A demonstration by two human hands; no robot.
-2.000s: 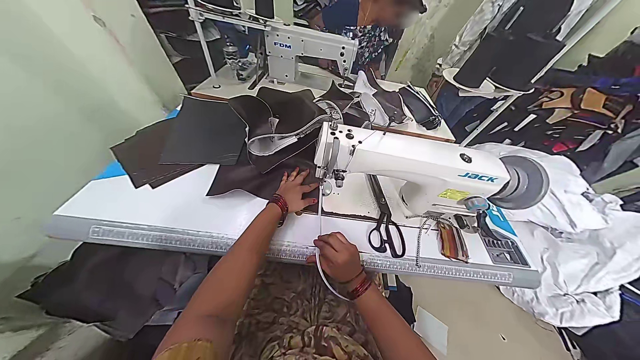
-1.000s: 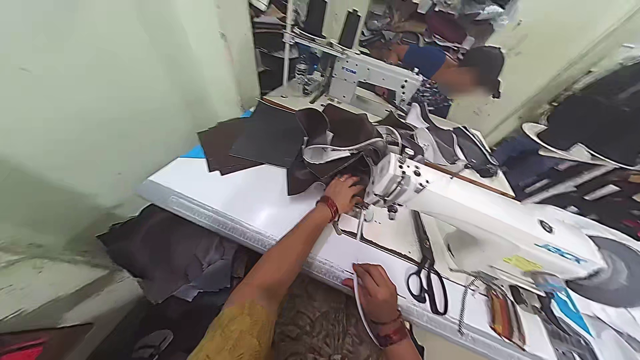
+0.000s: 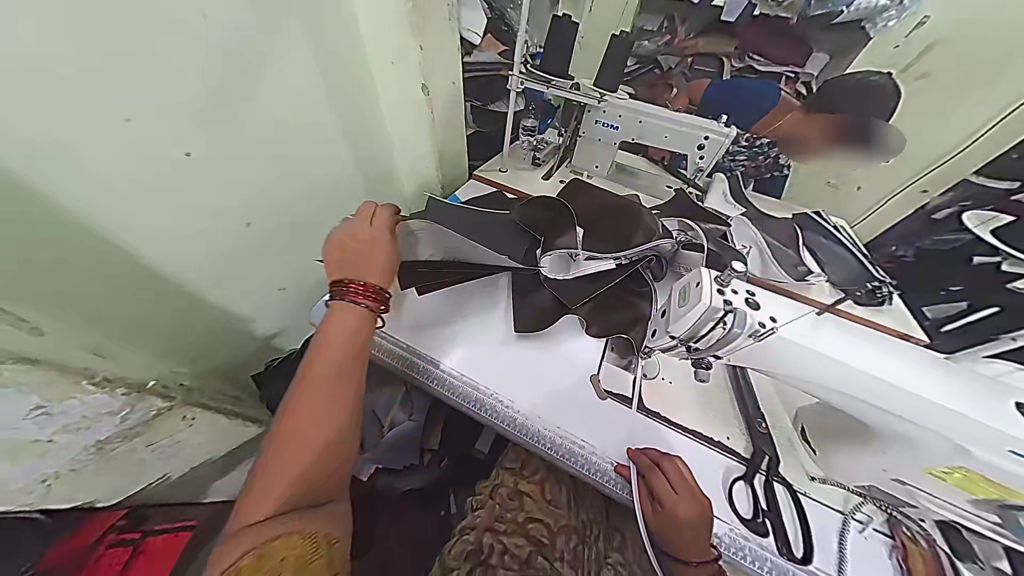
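At the far left of the table, my left hand (image 3: 362, 244) pinches the edge of a dark leather-like panel (image 3: 472, 228) and holds it lifted. My right hand (image 3: 670, 500), near the table's front edge, holds a thin white cord (image 3: 637, 392) between thumb and fingers. The cord runs up to the needle area of a white sewing machine (image 3: 704, 316) and hangs down below the hand. Dark brown cut pieces (image 3: 588, 292) with a white-edged curved strip (image 3: 588, 262) lie bunched left of and behind the machine head.
Black-handled scissors (image 3: 764, 472) lie on the machine bed, right of my right hand. A measuring scale (image 3: 496, 408) runs along the table's front edge. A pale wall (image 3: 200, 160) stands close on the left. Behind are a second sewing machine (image 3: 640, 128) and a person (image 3: 744, 104).
My left hand has left the pieces beside the needle and moved to the far left, where it now lifts a panel. My right hand still holds the cord. The view has swung left.
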